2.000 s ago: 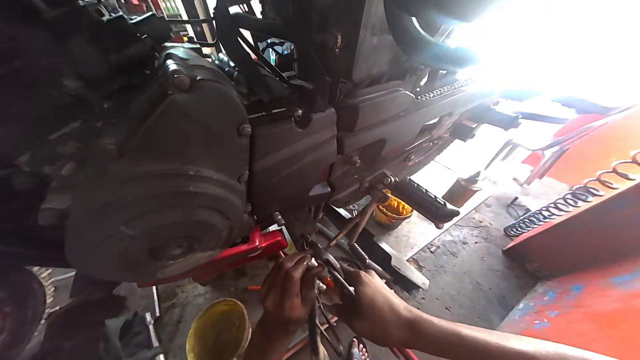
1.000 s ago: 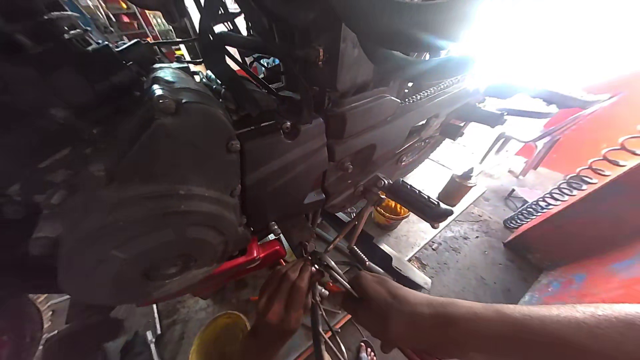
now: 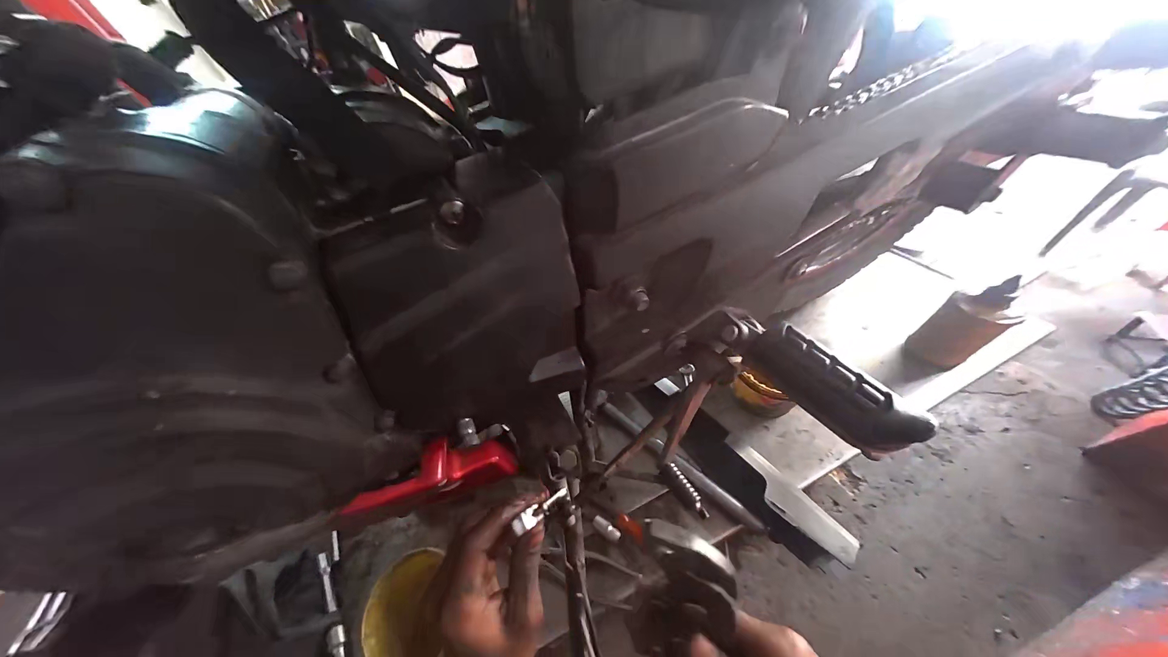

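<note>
Between the thumb and fingers of my left hand (image 3: 493,584) is a small, shiny metal fitting (image 3: 538,514), beside a dark cable or rod (image 3: 575,566) that hangs under the motorcycle's engine. To the lower right, my right hand (image 3: 762,634) grips a dark metal hand tool (image 3: 689,579); it is blurred, and its exact kind cannot be told. An orange-and-white piece (image 3: 620,526) lies between the hands. Above them are the dark engine side cover (image 3: 456,301) and a red part (image 3: 474,461). The rubber footpeg (image 3: 839,388) juts out at the right.
A yellow bucket (image 3: 392,602) stands left of my left hand. Behind the footpeg bracket (image 3: 712,342) sits a yellow container (image 3: 762,392). A coil spring (image 3: 684,490) hangs by the stand. Socket tools (image 3: 328,584) lie lower left, and a brown container (image 3: 963,324) is farther right.
My hands were close together at the cable; now they are apart, the right one lower and to the right with the dark tool. The view has moved closer to the engine.
</note>
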